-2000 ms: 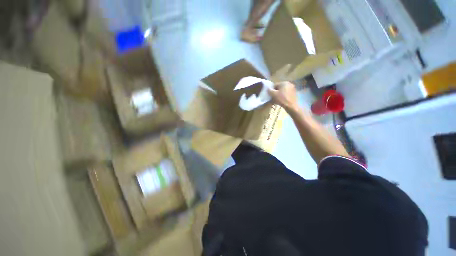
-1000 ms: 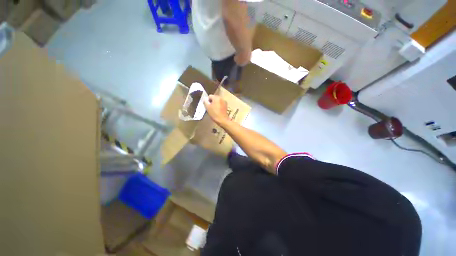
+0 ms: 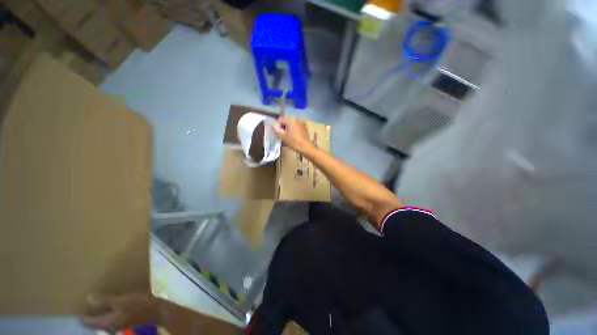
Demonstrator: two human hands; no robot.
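Note:
My right hand (image 3: pixel 288 131) is closed at the upper edge of an open brown carton (image 3: pixel 304 173), with a curled white label strip (image 3: pixel 270 144) beside its fingers. The carton has dark print and its flaps hang open. A large brown cardboard piece (image 3: pixel 78 190) fills the left side. My left hand (image 3: pixel 114 311), blurred at the lower left, grips its lower edge. Whether this piece is a whole carton cannot be seen.
A blue plastic stool (image 3: pixel 278 39) stands on the floor beyond the carton. A metal frame (image 3: pixel 196 229) with black-yellow tape is at the lower left. Stacked cartons (image 3: pixel 124 23) are at the upper left. Grey machines (image 3: pixel 419 111) and a coiled blue hose (image 3: pixel 425 40) are at the right.
The view has turned left; the other person and red bucket are gone from view. The carton and strip stay with my right hand. The large cardboard stays at left, and my left hand now shows.

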